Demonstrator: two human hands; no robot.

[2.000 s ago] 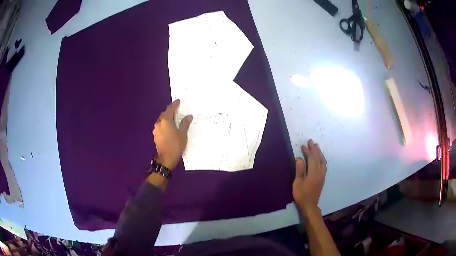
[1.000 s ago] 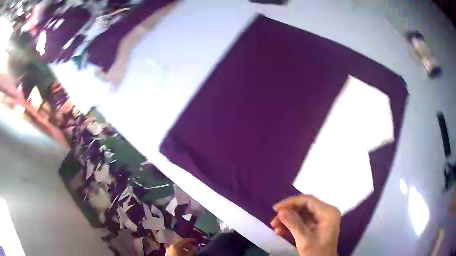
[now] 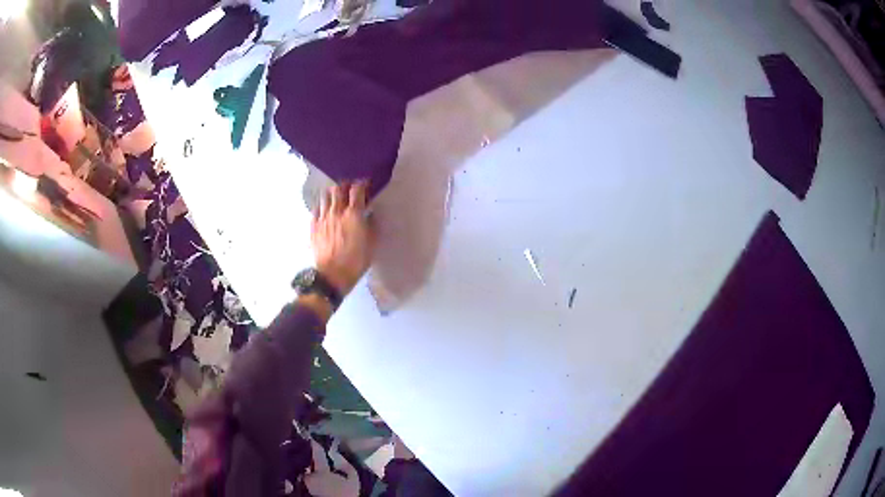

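Note:
My left hand (image 3: 342, 233), with a dark watch on the wrist, reaches to the left part of the table. Its fingertips touch the lower tip of a purple fabric remnant (image 3: 340, 112), beside a tan, paper-like sheet (image 3: 412, 218) that shows under and along the remnant. The thumb is hidden, so I cannot tell whether the hand pinches anything. The large purple cloth (image 3: 747, 359) lies flat at the lower right, with part of the white paper pattern piece (image 3: 823, 456) on it, cut off by the frame. My right hand is out of view.
An angular purple cut piece (image 3: 791, 126) lies at the far right. A dark flat piece (image 3: 645, 47) lies at the top. Green (image 3: 243, 105), purple and white bits lie at the upper left. Mixed scraps (image 3: 209, 330) are heaped below the table's near edge.
The view has swung left along the table. The large cloth and pattern now sit lower right. My left hand has reached out to the remnant; my right hand has left the view.

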